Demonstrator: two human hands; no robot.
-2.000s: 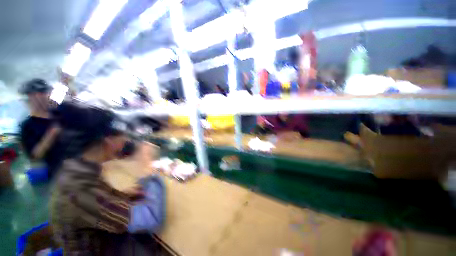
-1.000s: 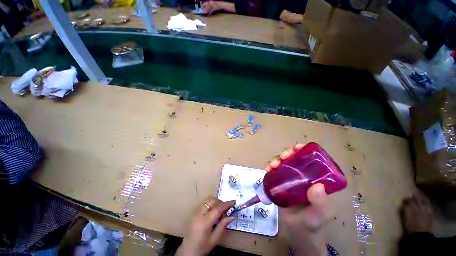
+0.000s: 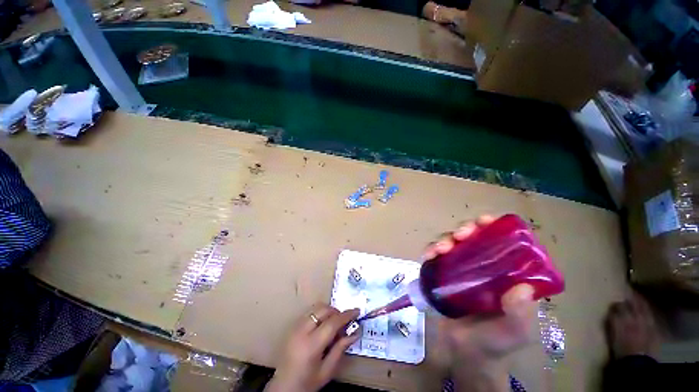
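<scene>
A white square plate [image 3: 373, 264] with rounded corners lies on the bench in front of me, with small metal posts on it. My left hand [image 3: 318, 348] wears a ring and holds a small metal fitting [image 3: 352, 328] between its fingertips at the plate's lower left corner. My right hand [image 3: 490, 329] grips a red-pink squeeze bottle [image 3: 494, 268], tilted with its thin nozzle pointing left and down, the tip at or close to the fitting. Several small metal fittings with blue ends [image 3: 360, 200] lie loose behind the plate.
A green conveyor belt [image 3: 322, 99] runs behind the bench, carrying a disc on a plate [image 3: 162, 65]. White cloths and round parts [image 3: 69, 111] lie far left by a white post [image 3: 96, 57]. Cartons [image 3: 667, 214] stand right. Another person's hand [image 3: 632, 325] rests right; a sleeve [image 3: 19, 210] shows left.
The bottle and my right hand have moved slightly right, away from my left fingers, with the nozzle tip still near the fitting. The fitting shows more clearly. The view has shifted a little.
</scene>
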